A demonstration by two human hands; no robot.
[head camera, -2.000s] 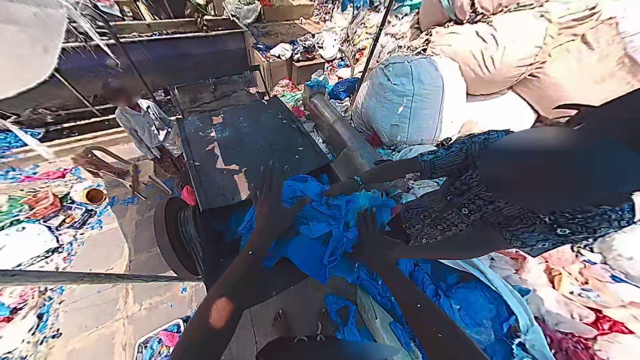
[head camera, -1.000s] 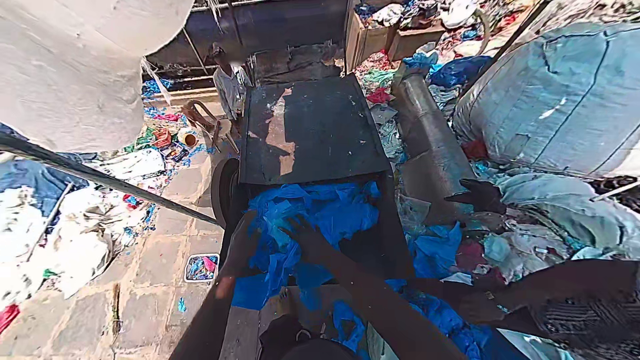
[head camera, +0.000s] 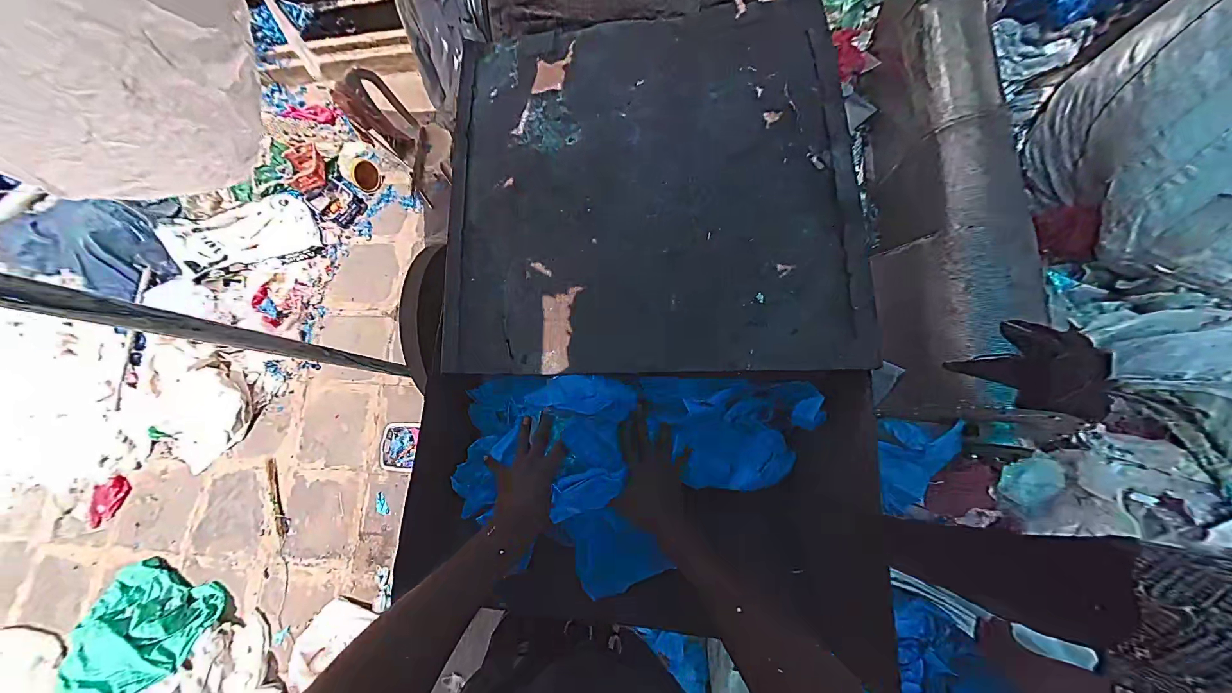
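Blue plastic film (head camera: pixel 731 433) lies spread on the dark feed tray (head camera: pixel 799 539) of a machine, along the front edge of its dark metal cover (head camera: pixel 664 212). My left hand (head camera: pixel 526 476) rests on the left part of the film, palm down with fingers spread. Close beside it, my right hand (head camera: pixel 653 472) presses on the middle of the film, fingers pointing at the cover. Both hands lie flat on the film and neither grips it. The film's far edge meets the cover, and what is under the cover is hidden.
A pole (head camera: pixel 202 332) slants in from the left. A dark wheel (head camera: pixel 421 318) stands at the machine's left side. To the right are a large metal cylinder (head camera: pixel 972 192), stuffed sacks (head camera: pixel 1145 144), loose plastic, and another person's arm (head camera: pixel 1011 577). A green plastic bag (head camera: pixel 144 626) lies on the paving.
The blue film, bunched between my hands two seconds ago, now lies flatter on the tray. My hands have come side by side on it. The view has turned and moved closer to the machine.
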